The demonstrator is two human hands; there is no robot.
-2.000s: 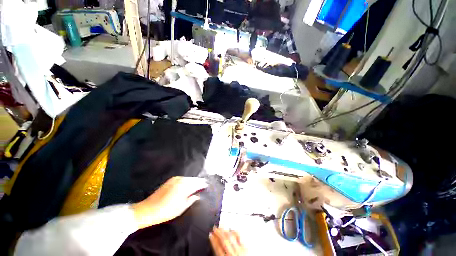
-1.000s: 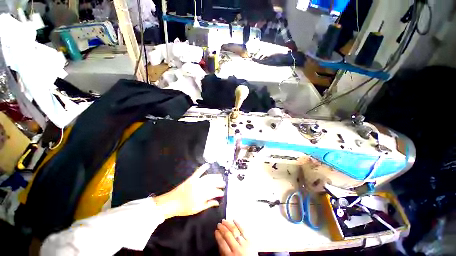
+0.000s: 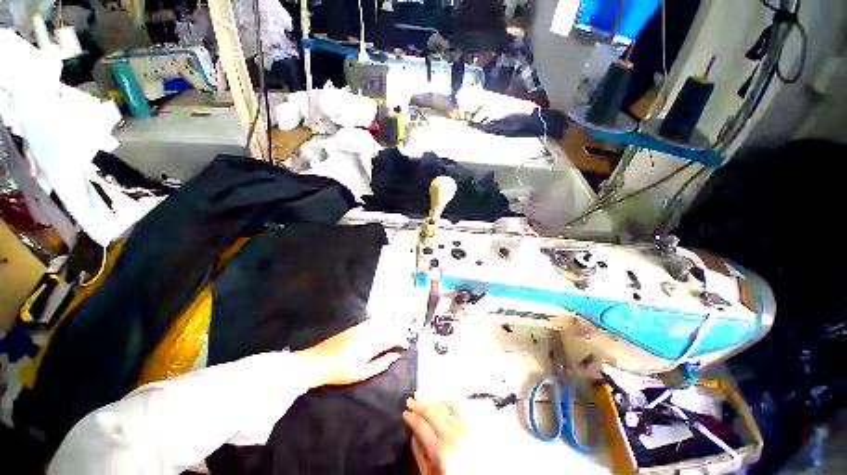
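Note:
A dark fabric panel lies flat on the white table, its straight right edge running to the needle area of the sewing machine. My left hand lies flat on the panel just left of the needle, fingers towards it. My right hand is at the panel's right edge, below the needle, its fingertips on the edge; the lower part is washed out by glare. Whether its fingers pinch the cloth cannot be told.
A blue-black garment pile lies left over a yellow-orange sheet. Blue-handled scissors and a parts tray are at right. A cream knob stands at the machine's left end. Thread cones are upper right.
My left hand first moved up towards the needle, then back down slightly, its fingers now closer together. My right hand has moved slightly up along the edge. The camera view has shifted a little.

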